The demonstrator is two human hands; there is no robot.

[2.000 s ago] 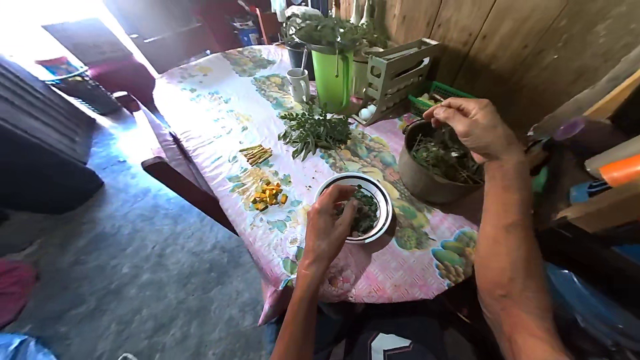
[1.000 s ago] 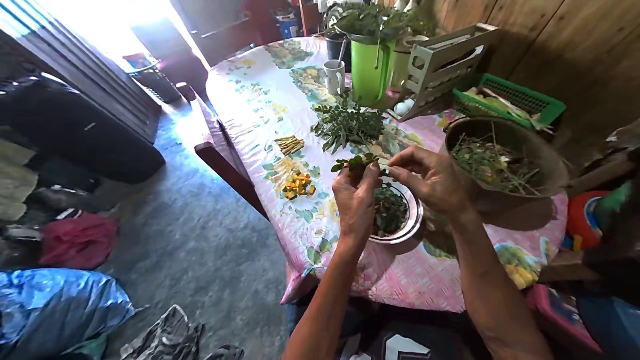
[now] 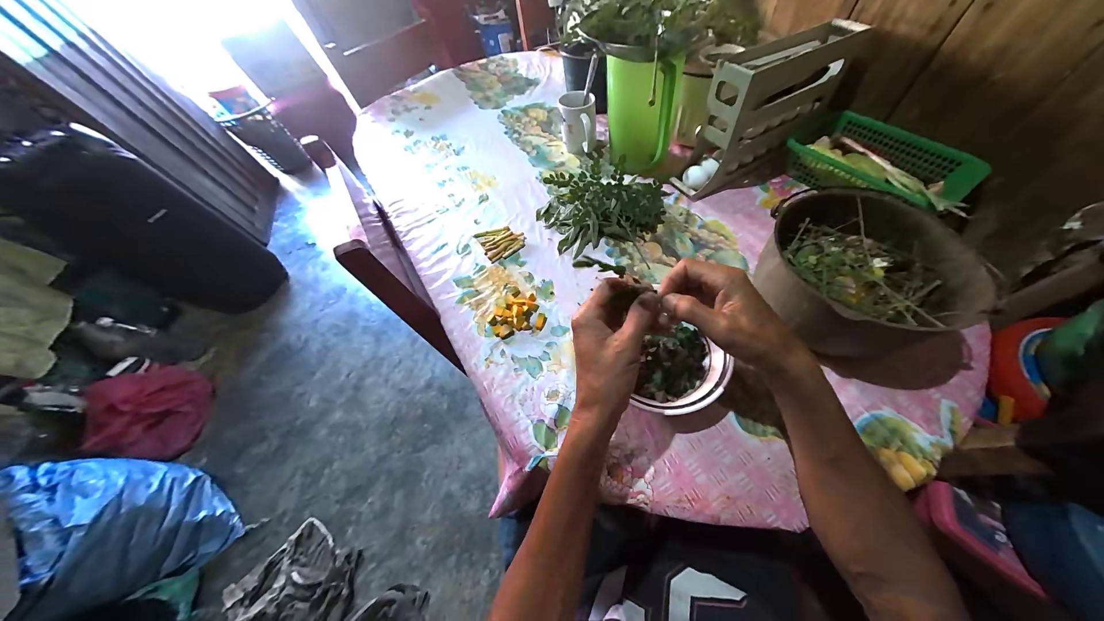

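Observation:
Both hands meet above a white bowl with a dark rim [image 3: 721,379], which holds loose green leaves [image 3: 673,362]. My left hand [image 3: 611,336] is closed on a leafy green sprig [image 3: 601,265] that pokes out past its fingers. Close against it, my right hand [image 3: 724,306] pinches with thumb and forefinger at the sprig; the exact spot is hidden by the fingers. Beyond the hands lies a bunch of leafy green stems [image 3: 599,203]. To the left are a pile of orange-yellow vegetable cubes [image 3: 516,313] and a small bundle of cut green stalks [image 3: 500,243].
At right stands a deep metal pot [image 3: 845,332] of stems and scraps, with a green plastic basket [image 3: 975,172] behind. A green pitcher [image 3: 634,112], a white mug [image 3: 576,121] and a grey crate [image 3: 750,108] stand farther back. A wooden chair [image 3: 401,302] borders the table's left side.
My right hand has come from over the pot to my left hand above the bowl. My left hand has risen out of the bowl with a sprig. The view has shifted.

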